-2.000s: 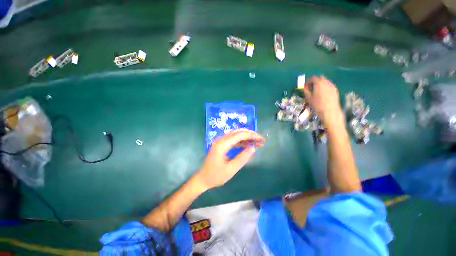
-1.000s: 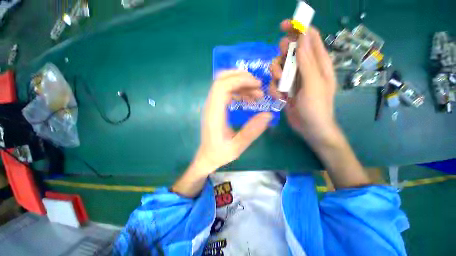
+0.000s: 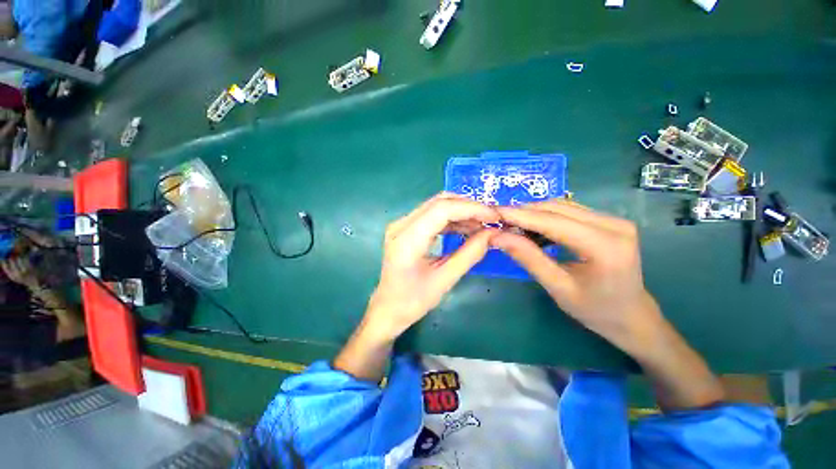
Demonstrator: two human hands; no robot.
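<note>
My left hand (image 3: 423,249) and my right hand (image 3: 587,261) meet fingertip to fingertip over the blue parts tray (image 3: 504,162). A tiny white frame part (image 3: 493,224) shows between the fingertips. A dark bit shows under my right fingers; the device housing itself is mostly hidden by them. The tray holds many tiny white frames (image 3: 536,186), and my hands cover its near half. A pile of clear-and-white device housings (image 3: 687,151) lies to the right, with yellow and white tabs and a thin dark stick (image 3: 749,247).
Several housings (image 3: 354,72) are spaced along the far strip. A black cable (image 3: 275,240), a plastic bag (image 3: 197,224), a black box (image 3: 133,245) and red bins (image 3: 103,321) are at the left. Loose white frames (image 3: 575,67) lie on the bench. Other people's parts show at far left.
The view has shifted left. My hands have come together over the tray; the white housing seen in my right hand is now mostly hidden by my fingers.
</note>
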